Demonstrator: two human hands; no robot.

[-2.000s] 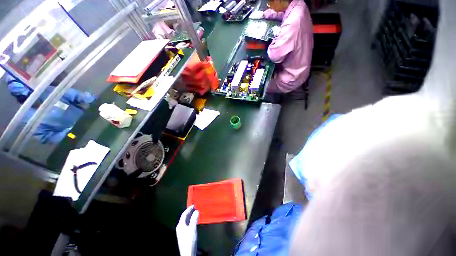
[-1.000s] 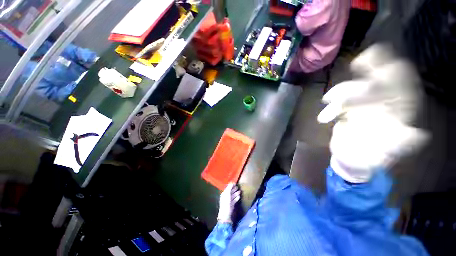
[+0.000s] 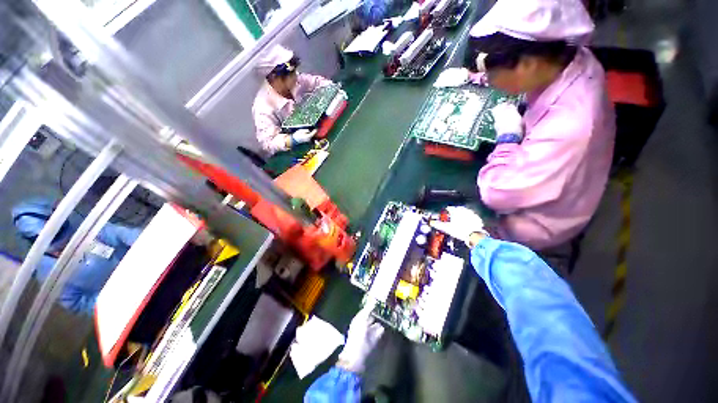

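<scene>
The power board (image 3: 397,264) lies in front of me, slightly blurred, with long white heatsinks, a yellow transformer (image 3: 407,289) and red wound rings near its far right corner. My left hand (image 3: 362,337), in a white glove, is at the board's near left edge, with its fingertips against that edge. My right hand (image 3: 458,224), also gloved, is at the far right corner with its fingers on the board's edge. The undersides of both hands are hidden.
A worker in pink (image 3: 543,157) sits beyond on the right with a green board (image 3: 464,116). Another person in pink (image 3: 287,106) holds a board across the bench. Red crumpled bags (image 3: 315,228), a white paper (image 3: 315,345) and a shelf with a red-edged folder (image 3: 146,275) are on the left.
My view has swung up towards the neighbouring worker. My left hand has left the red-orange pad and is at the power board. My right hand has come forward onto the board's far corner.
</scene>
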